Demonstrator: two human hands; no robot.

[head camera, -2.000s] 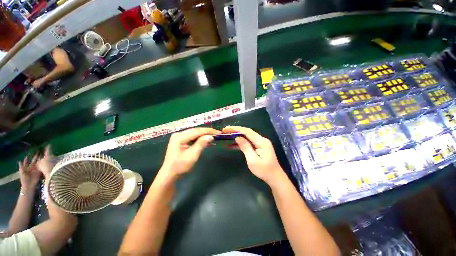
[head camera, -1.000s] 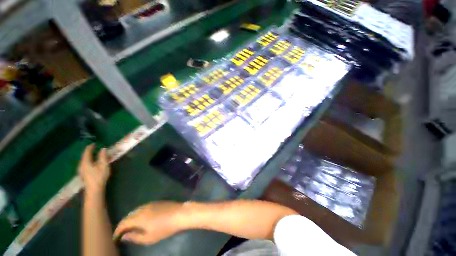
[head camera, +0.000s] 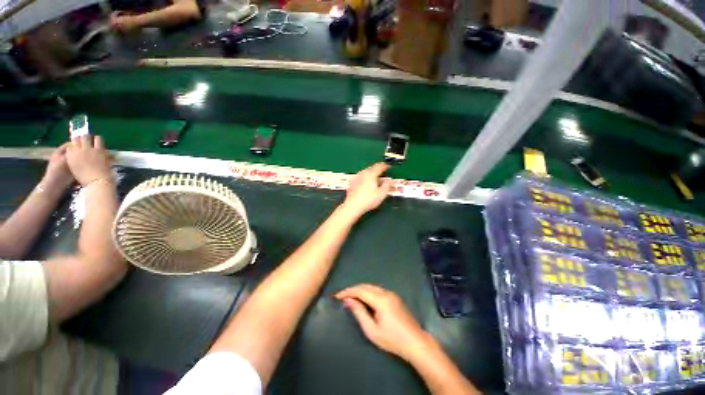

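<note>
A device unit with a pale frame (head camera: 397, 145) lies on the green conveyor belt (head camera: 325, 131). My left hand (head camera: 366, 190) reaches over the belt's edge, its fingertips at the unit's lower edge; whether they grip it I cannot tell. My right hand (head camera: 383, 316) is low over the dark green mat (head camera: 325, 347), fingers loosely bent, with nothing seen in it. A dark flat rectangle, a fixture or phone (head camera: 446, 271), lies on the mat right of my hands.
Other units (head camera: 263, 139) and yellow-backed parts (head camera: 534, 161) lie on the belt. Clear blister trays (head camera: 603, 301) are stacked at right. A cream fan (head camera: 183, 229) stands at left, beside a coworker's arms (head camera: 97, 224). A white post (head camera: 526, 100) rises behind the bench edge.
My view has swung to the right, then back left. My hands, together around a small dark part two seconds ago, are now apart, the left at the unit on the belt.
</note>
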